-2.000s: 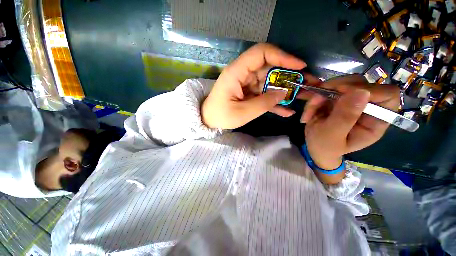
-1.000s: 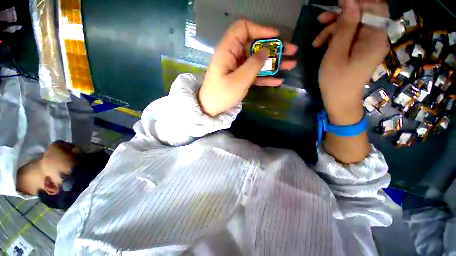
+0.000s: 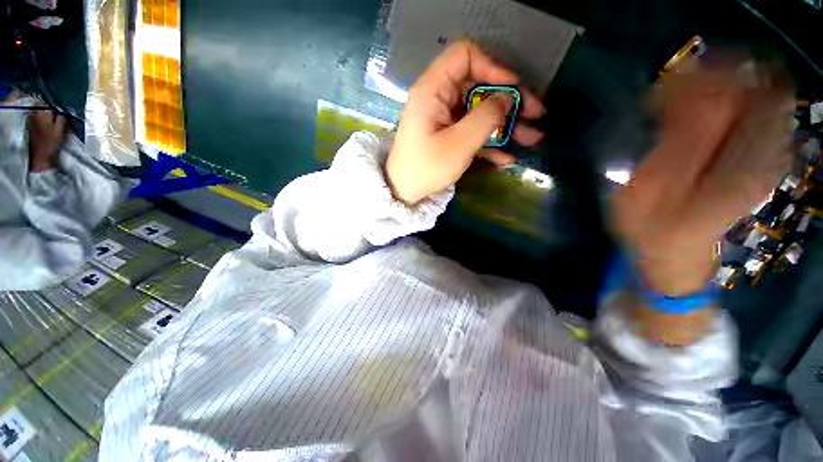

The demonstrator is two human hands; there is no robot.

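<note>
My left hand (image 3: 444, 126) holds a small rounded-square display module (image 3: 504, 131) with a teal rim and gold inside, the thumb lying across its face. My right hand (image 3: 713, 162) is strongly blurred at the right, above the pile of small flex assemblies (image 3: 767, 236). It wears a blue wrist strap (image 3: 672, 300). Its fingers cannot be made out, and no tweezers can be told in it. One gold-edged piece (image 3: 683, 56) shows just beyond its fingers.
A grey plate (image 3: 492, 36) lies beyond my left hand, a yellow-green film (image 3: 347, 131) nearer me. An orange strip (image 3: 162, 99) and a pale film strip (image 3: 112, 90) lie at the left. Another person's sleeve (image 3: 54, 207) and wrapped boxes (image 3: 135, 271) show at lower left.
My right hand left the module, swung up with the tweezers, then moved right over the pile. My left hand keeps the module, tweezers no longer in it. The neighbouring person's head has left the view.
</note>
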